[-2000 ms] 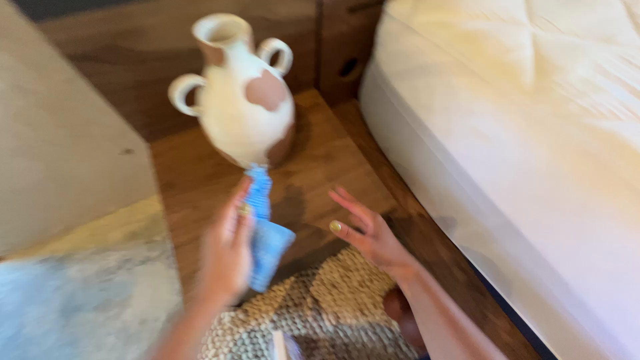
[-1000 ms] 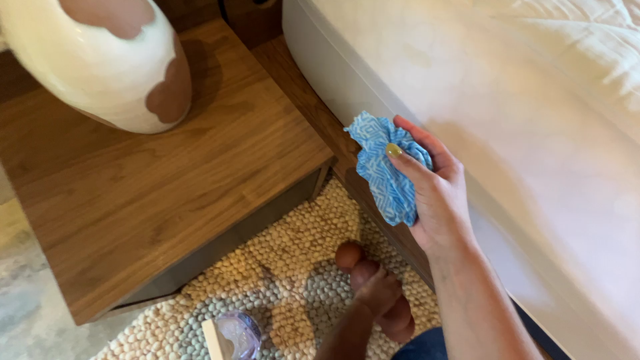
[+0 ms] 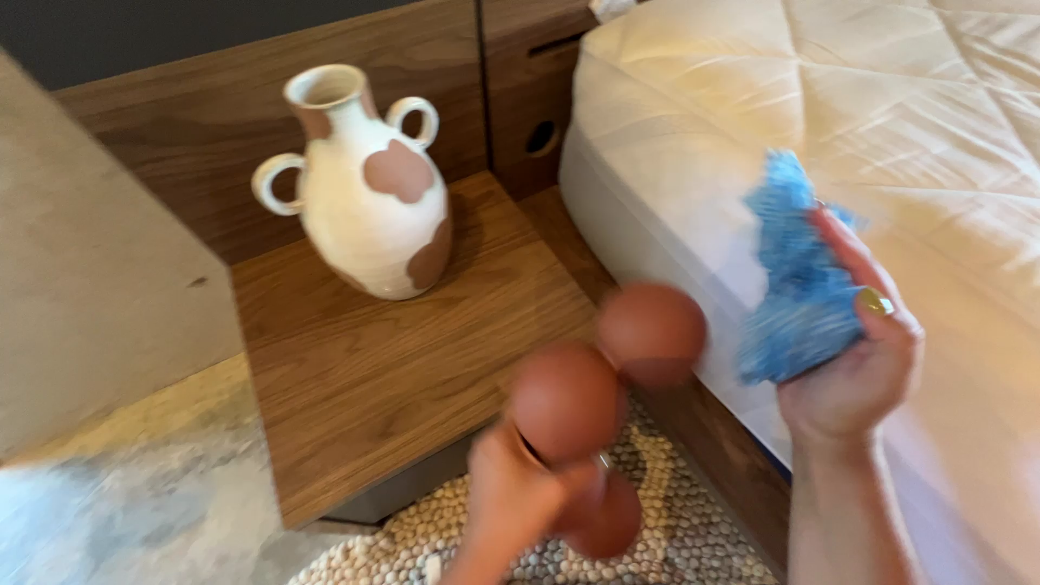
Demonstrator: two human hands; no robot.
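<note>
My left hand (image 3: 524,487) grips a cluster of joined reddish-brown balls (image 3: 569,402), a decorative piece, held above the rug by the nightstand's front corner. A crumpled blue patterned cloth (image 3: 800,276) is in my right hand (image 3: 861,357), over the side of the bed, with the thumb pressed on it. On the wooden nightstand (image 3: 366,406) a cream ceramic vase (image 3: 366,211) with brown patches and two handles stands upright near the back. My left hand and the balls are blurred.
A mattress with a white quilted cover (image 3: 715,106) fills the right side. Behind the nightstand rises a wooden headboard panel (image 3: 422,49). A beige panel (image 3: 97,268) stands at the left. A pebbled woven rug (image 3: 674,504) lies on the floor below.
My left hand has raised the brown balls from down by the rug to the nightstand's edge. The cloth, in my left hand two seconds ago, is now in my right. The view has swung back toward the vase.
</note>
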